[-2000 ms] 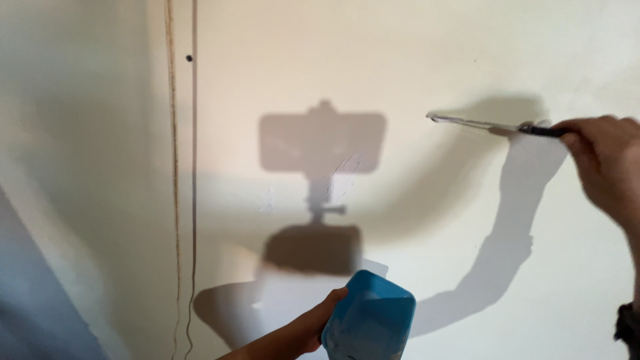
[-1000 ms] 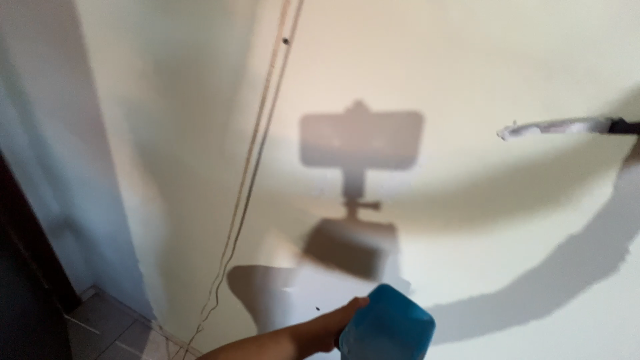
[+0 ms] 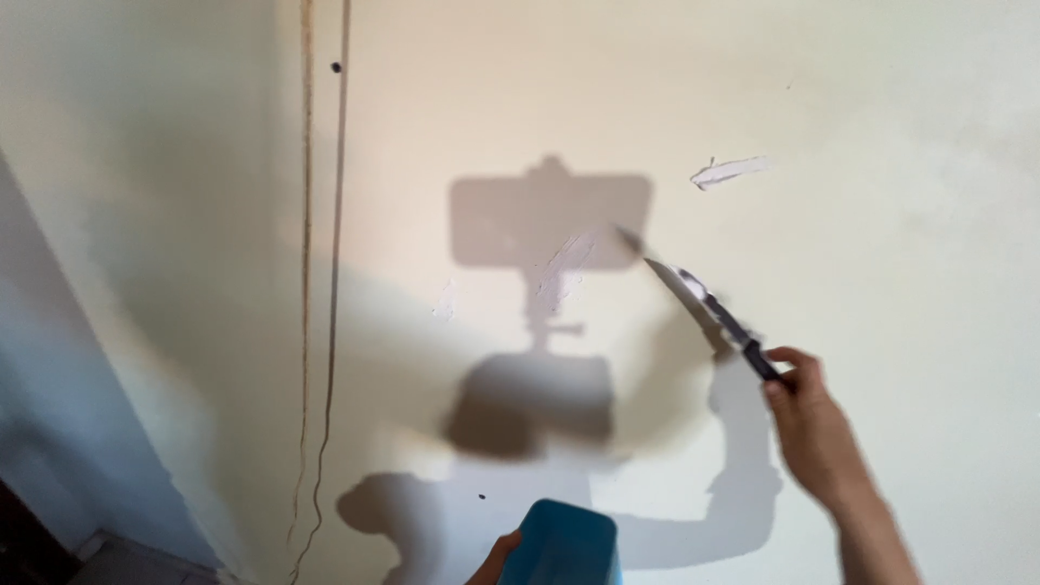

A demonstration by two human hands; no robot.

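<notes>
My right hand point(image 3: 808, 414) grips the black handle of a knife point(image 3: 715, 313), its blade pointing up and left in front of the cream wall point(image 3: 918, 244). White paste lies along part of the blade. A white paste smear point(image 3: 729, 171) is on the wall above the knife, and a fainter, streaky patch point(image 3: 565, 264) lies to the left of the tip. My left hand point(image 3: 502, 552), mostly cut off by the bottom edge, holds a blue plastic container point(image 3: 561, 540); what is inside cannot be made out.
A thin brown cord point(image 3: 306, 203) hangs down the wall at the left, its shadow beside it. Near it is a small black spot point(image 3: 335, 67). Shadows of a head, arms and a mounted phone fall across the wall. A floor corner point(image 3: 130, 561) shows at lower left.
My right hand and the knife have moved down and left, away from the upper right. The white smear there is now uncovered. My left hand still holds the container.
</notes>
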